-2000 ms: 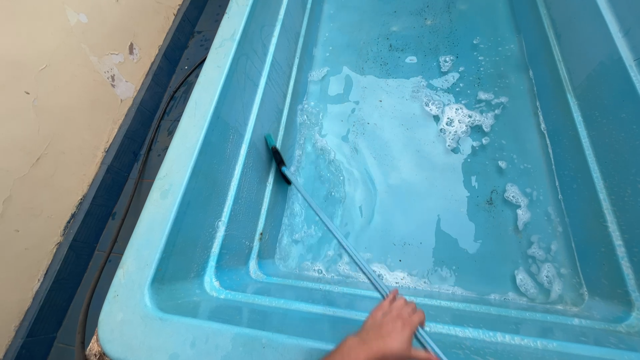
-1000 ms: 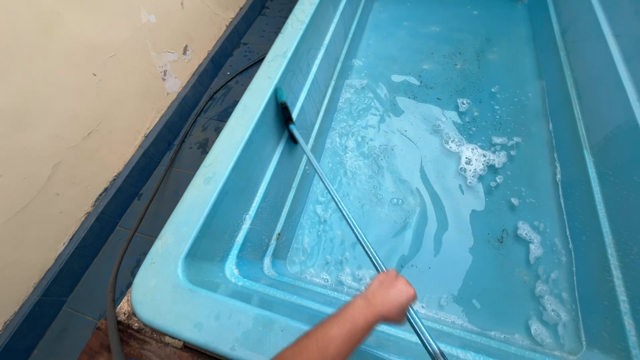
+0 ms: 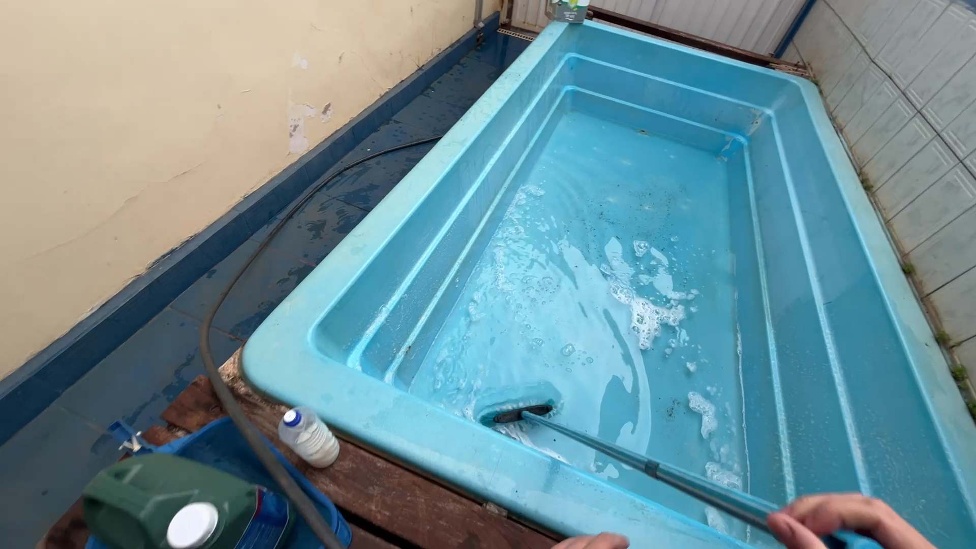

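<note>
My right hand [image 3: 846, 518], at the bottom right, is closed around the pole [image 3: 648, 467] of a long-handled scrub brush. The brush head [image 3: 523, 413] rests in shallow soapy water at the near end of a light blue fiberglass pool [image 3: 366, 427], close to its near wall. Just the fingertips of my left hand [image 3: 593, 541] show at the bottom edge, below the pool's near rim; whether they hold anything is hidden. White foam [image 3: 652, 316] floats on the water right of the middle, and dark specks lie farther back.
A black hose [image 3: 229, 293] curves along the blue tiled floor and over a blue bucket [image 3: 332, 515] with a green jug [image 3: 160, 503]. A plastic bottle [image 3: 309, 438] with a blue cap stands on the wooden deck [image 3: 396, 492]. A container [image 3: 568, 9] sits on the far rim.
The brush head has moved from the pool's left side wall into the water by the near wall. Left fingertips have come into view. The view has shifted and now takes in the whole pool.
</note>
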